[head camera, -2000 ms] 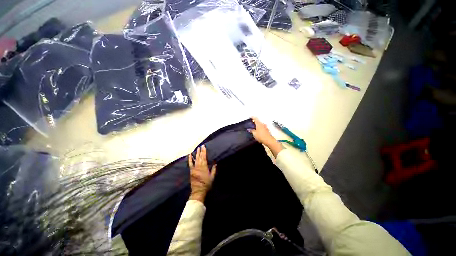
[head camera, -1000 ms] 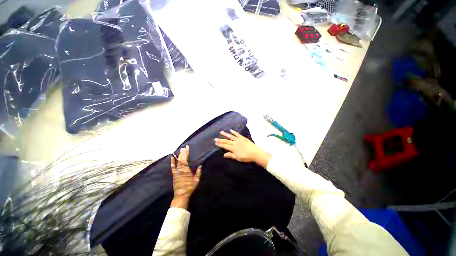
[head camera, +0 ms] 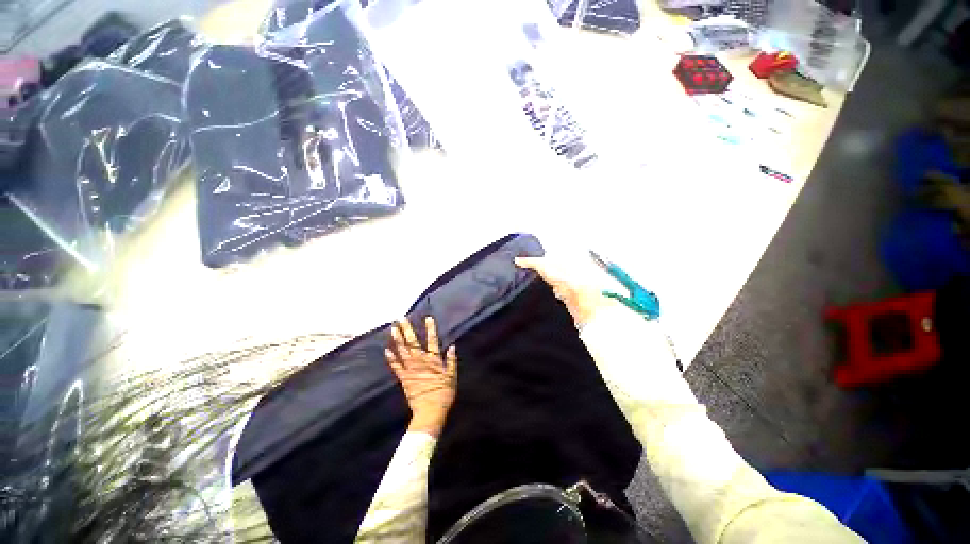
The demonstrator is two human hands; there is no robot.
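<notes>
A black garment (head camera: 511, 393) lies on the cream table's near edge, with a dark grey-blue band (head camera: 330, 388) running along its far side. My left hand (head camera: 423, 367) lies flat on the garment at the band's near edge, fingers spread, holding nothing. My right hand (head camera: 555, 282) is at the band's right end, at the garment's far right corner; its fingertips touch the edge, and whether they pinch the cloth is unclear. A teal pointed tool (head camera: 632, 292) lies on the table just right of my right hand.
Bagged dark garments (head camera: 287, 159) lie at the back left. A printed poly bag (head camera: 548, 117) lies behind. A red-and-black pincushion (head camera: 702, 74), red tool (head camera: 772, 65) and pen (head camera: 775, 173) lie at the right. A red stool (head camera: 885, 338) stands on the floor.
My right hand has moved from flat on the band to its right-hand end. My left hand still lies on the garment, its fingers spread wider. The camera view has shifted.
</notes>
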